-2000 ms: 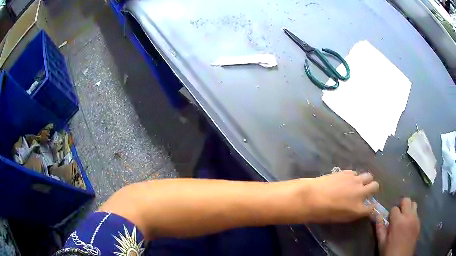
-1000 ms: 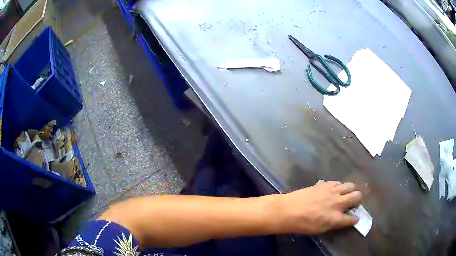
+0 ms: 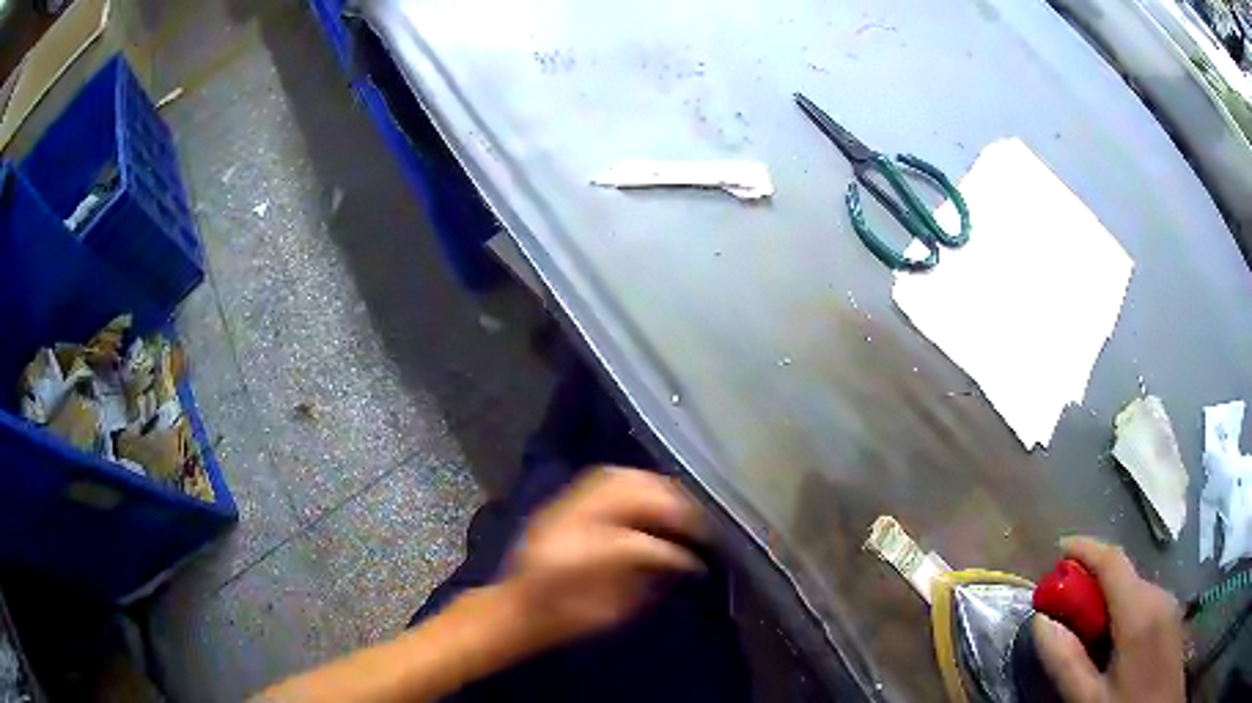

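My right hand (image 3: 1133, 625) is closed on the red knob of the electric iron (image 3: 982, 632) at the lower right. The iron's yellow-edged front lies over one end of a small white fabric piece (image 3: 928, 570). A beige frayed strip (image 3: 893, 541) sticks out at that piece's upper left end. The rest of the piece is hidden under the iron. My left hand (image 3: 611, 549) is blurred, off the table's near edge, left of the iron. Its fingers are bent; whether it holds anything cannot be told.
Green-handled scissors (image 3: 899, 206) overlap white sheets (image 3: 1023, 295). A folded white strip (image 3: 693, 177) lies at the far left of the table (image 3: 769, 330). A beige pad (image 3: 1151, 464) and white scraps (image 3: 1225, 488) lie at right. Blue crates (image 3: 96, 529) stand on the floor at left.
My left hand has left the white piece and moved left, past the table edge. My right hand has come into view holding the iron, which now lies partly over the piece.
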